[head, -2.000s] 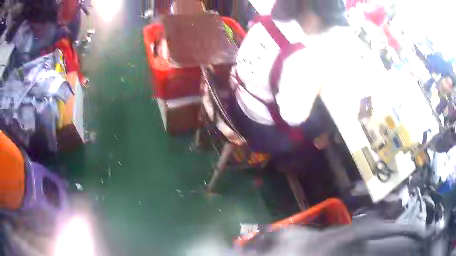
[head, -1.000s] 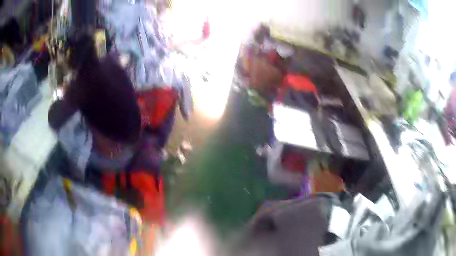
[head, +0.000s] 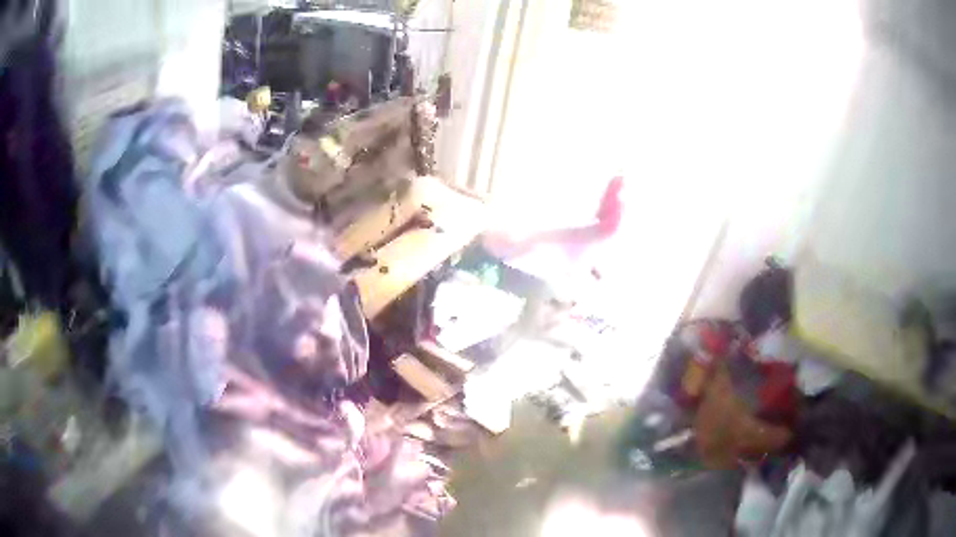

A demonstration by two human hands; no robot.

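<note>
Neither of my hands shows in the head view. A large crumpled lilac-grey cloth heap [head: 273, 304] fills the left side and hangs down toward the lower left. A group of pale grey-white pieces [head: 807, 509] shows at the bottom right corner, cut off by the edge. The picture is blurred and strongly glared, so what these pieces rest on cannot be told.
A tan wooden bench or shelf [head: 404, 257] stands beside the heap. White papers or boxes [head: 477, 315] lie near it. A blurred red and orange pile [head: 739, 404] is at the right. White glare fills the upper middle. Dark equipment [head: 335, 58] stands behind.
The view has swung and moved on. The seated person, the green floor and the crates seen earlier are no longer in clear view, and the lilac-grey heap now fills the left.
</note>
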